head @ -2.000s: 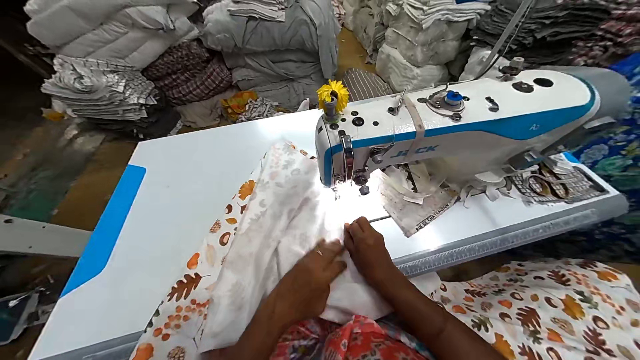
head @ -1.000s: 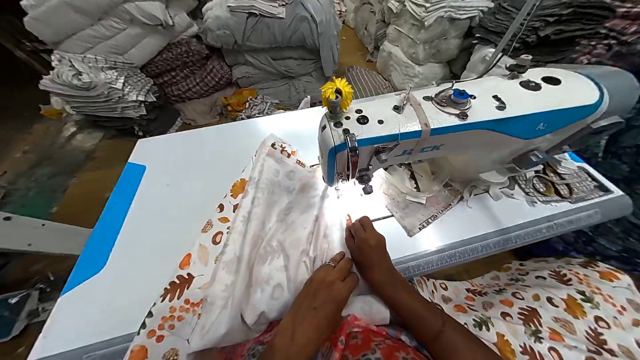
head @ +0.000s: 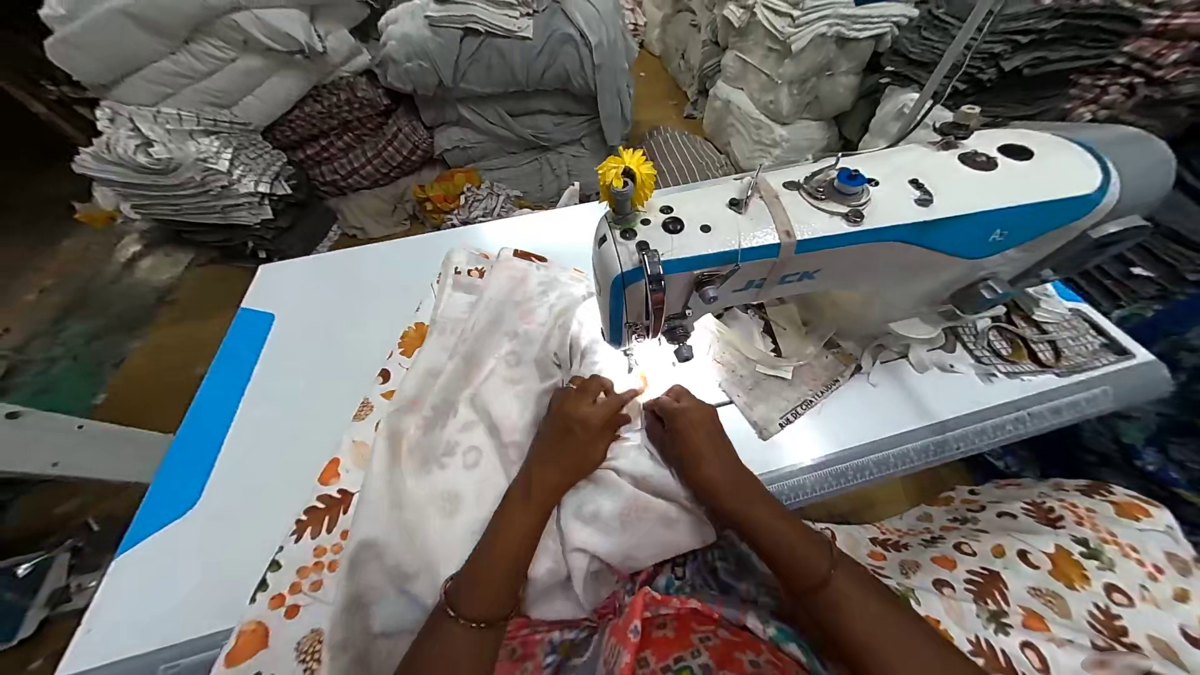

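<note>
White fabric with an autumn leaf print [head: 450,431], mostly wrong side up, runs across the table to the needle area of a Jack sewing machine [head: 844,234]. My left hand [head: 586,422] lies on the cloth just in front of the presser foot, fingers bent and one fingertip by the lit needle area. Close to its right, my right hand [head: 689,431] pinches the fabric's edge between thumb and fingers. Glare hides the needle and the stitch line. More of the printed cloth [head: 1012,562] hangs at the lower right.
Fabric scraps [head: 787,375] lie under the machine arm, with scissors [head: 1008,342] on a checked piece at the right. A ruler strip [head: 937,441] follows the table's front edge. Stacks of folded cloth [head: 516,94] stand behind the table.
My left hand has moved up the cloth, from near the table's front to beside the needle area. The right hand has stayed nearly in place.
</note>
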